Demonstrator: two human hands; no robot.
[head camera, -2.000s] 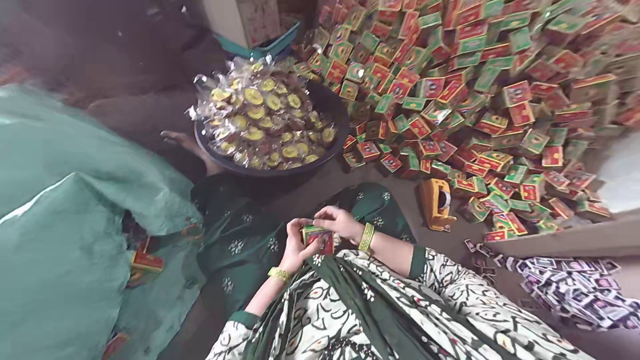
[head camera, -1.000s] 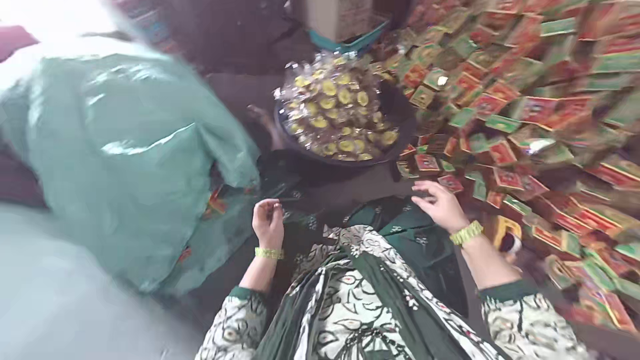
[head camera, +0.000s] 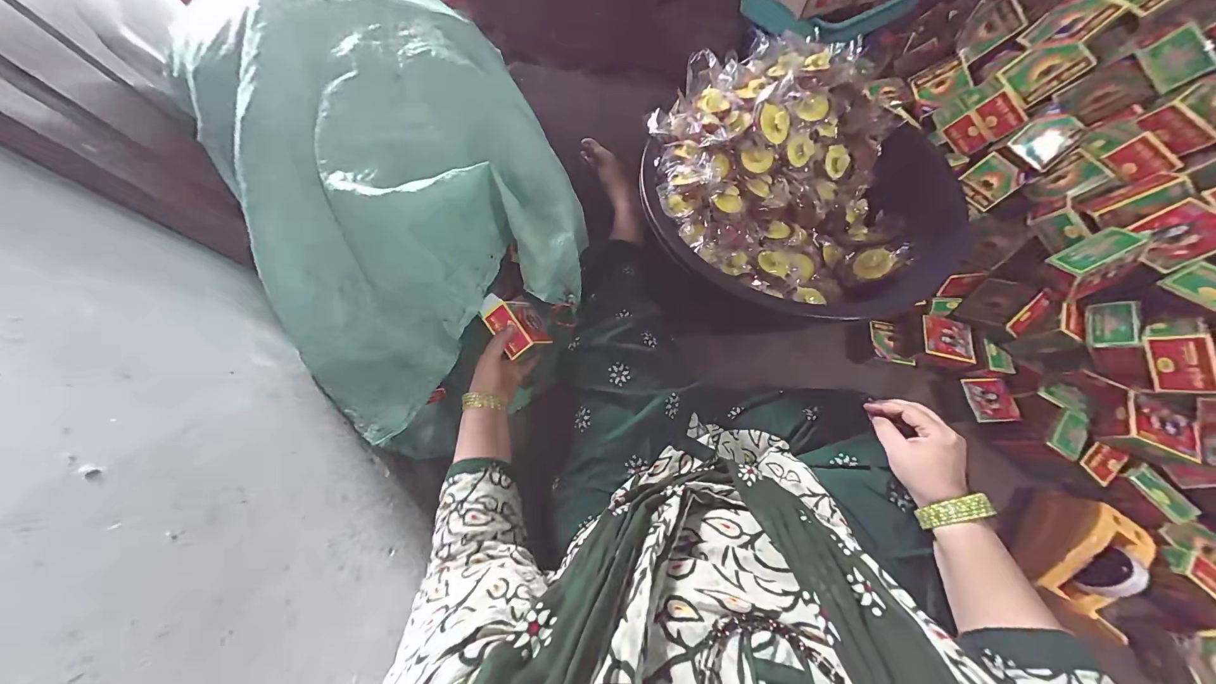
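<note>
A small red and green printed cardboard box (head camera: 524, 325) is held by my left hand (head camera: 506, 366), at the opening of a large pale green plastic sack (head camera: 399, 209). My right hand (head camera: 923, 446) hovers over my right knee, its thumb and fingers curled close together; whether something small is between them cannot be told. Beyond my lap stands a dark round basin (head camera: 926, 218) heaped with clear-wrapped pieces bearing yellow oval labels (head camera: 774, 123).
Many small red and green boxes (head camera: 1102, 252) lie in a large pile at right. A yellow tape dispenser (head camera: 1092, 560) is beside my right forearm. A teal tray (head camera: 836, 24) stands behind the basin. A pale grey surface (head camera: 171, 456) spans the left.
My left hand, seen with no box a second ago, now holds one by the sack. My hands were together on a small box two seconds ago and are now apart.
</note>
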